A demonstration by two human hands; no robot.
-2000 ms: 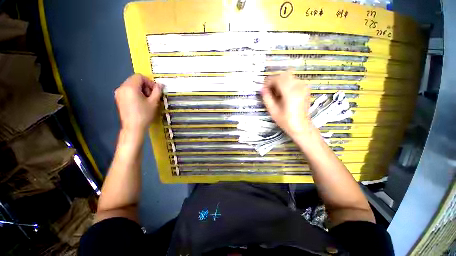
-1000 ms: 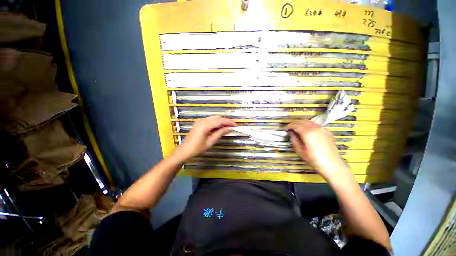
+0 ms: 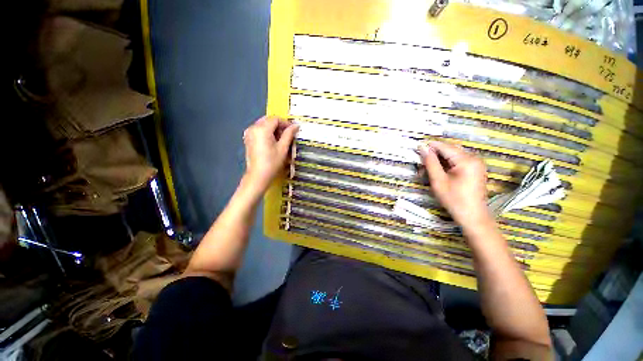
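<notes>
A yellow slotted template (image 3: 280, 70) lies in front of me, tilted in the view. White strips fill the left part of its upper slots; the lower slots show grey. A white strip (image 3: 352, 137) lies along the fourth slot from the top. My left hand (image 3: 269, 147) pinches its left end at the template's left edge. My right hand (image 3: 455, 176) has thumb and fingertips at its right end. A loose strip bundle (image 3: 532, 192) lies on the template beside and partly behind my right hand.
A clear plastic bag with pale pieces (image 3: 599, 17) lies beyond the template's top right edge. Brown cut pieces (image 3: 99, 77) hang on racks at the left. A yellow floor line (image 3: 161, 141) runs beside them. A metal fitting (image 3: 438, 8) sits at the template's top.
My hands have moved up from the lower middle and spread apart, with the strip now stretched along the fourth slot. The view has turned, so the template appears farther right and tilted.
</notes>
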